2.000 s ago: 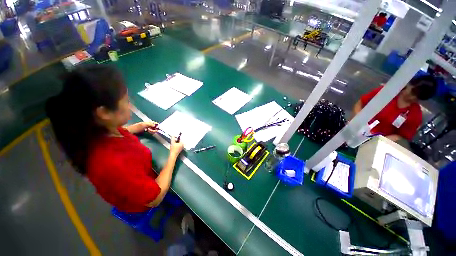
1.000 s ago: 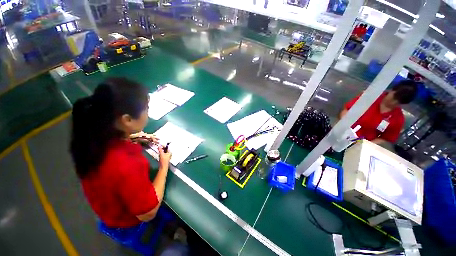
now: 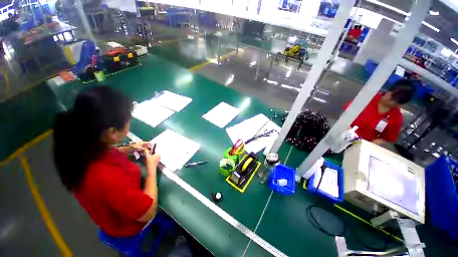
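Observation:
Neither of my hands is in view. Nearest in front of me, a long silver-white rule (image 3: pixel 221 213) runs along the green bench (image 3: pixel 198 223). A small round black-and-white item (image 3: pixel 217 196) lies beside it. A black and yellow tape dispenser (image 3: pixel 244 169) sits inside a yellow outline, next to green rolls (image 3: pixel 227 165) and red-handled scissors (image 3: pixel 237 146). A white sheet (image 3: pixel 176 145) lies by a seated person in a red shirt, with a dark pen (image 3: pixel 195 163) at its edge. That person's two hands hold a small dark part.
A clear jar (image 3: pixel 268 165), a blue bin (image 3: pixel 282 179) and a bin with paper (image 3: pixel 326 180) stand by white posts (image 3: pixel 314 80). A beige monitor box (image 3: pixel 384 175) and a black lead loop are at right. A dark cable heap (image 3: pixel 307 130) lies near another person in red.
The view has shifted slightly. The seated person's hands have come closer together around the small dark part. The items on the bench lie as before.

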